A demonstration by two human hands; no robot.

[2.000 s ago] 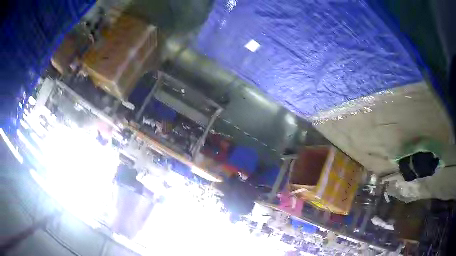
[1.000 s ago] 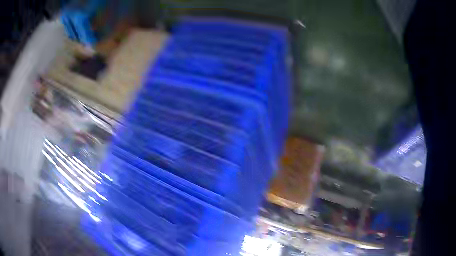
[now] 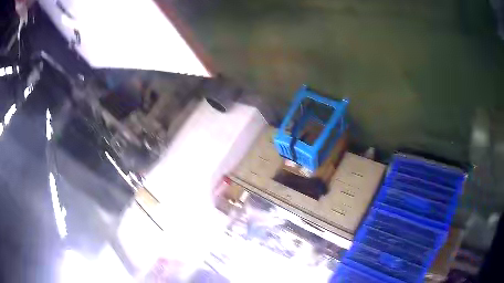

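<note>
Neither of my hands shows in the head view. The picture is tilted and partly blurred. A light blue open-topped crate or stool [image 3: 312, 128] stands near the middle, by a tan slotted board or carton surface [image 3: 348, 193] with a dark opening. A stack of blue plastic crates or trays [image 3: 406, 215] stands at the lower right. A large white block-shaped thing [image 3: 213, 141], with a dark oval on it, lies left of the tan surface.
A bright white surface [image 3: 135, 36] with a brown edge reaches in at the upper left. Green floor [image 3: 387, 72] spreads across the top right. A brown carton [image 3: 445, 254] is partly behind the blue stack. The lower left is overexposed by glare.
The view has swung round. The blue stack has shifted from the centre to the lower right and looks smaller. The light blue crate or stool has moved from the upper left to near the middle.
</note>
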